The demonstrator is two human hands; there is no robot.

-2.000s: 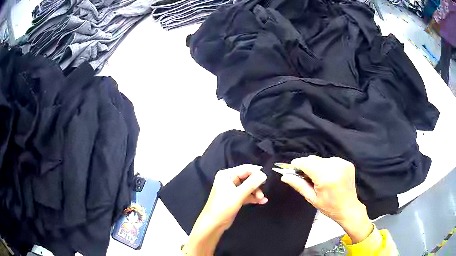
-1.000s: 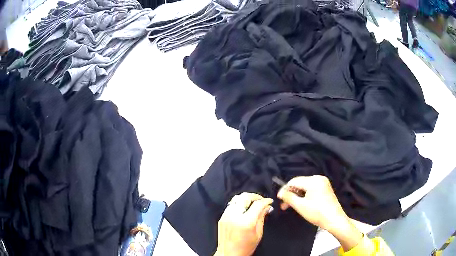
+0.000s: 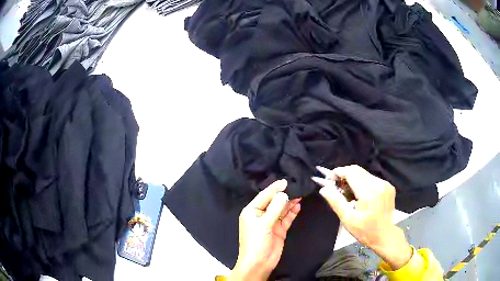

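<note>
A black garment (image 3: 214, 192) lies over the table's near edge under both hands, bunched around the fingertips. My left hand (image 3: 268, 225) is over it with thumb and fingertips together; a thread or bit of cloth between them is too small to tell. My right hand (image 3: 364, 206) is just to the right and holds small thread snips (image 3: 325, 176), their two silvery blades apart and pointing left above the cloth. The blades do not touch my left hand.
A large heap of black garments (image 3: 351, 104) covers the far and right side of the white table (image 3: 159, 99). A black stack (image 3: 66, 170) stands at the left, with a blue phone (image 3: 143, 225) beside it. Grey garments (image 3: 77, 33) lie far left. Yellow-black tape (image 3: 472, 252) marks the floor.
The camera view has tilted down. The snips' blades show apart now, and my left fingers have opened slightly from the earlier closed curl. The near garment is more bunched above my left hand.
</note>
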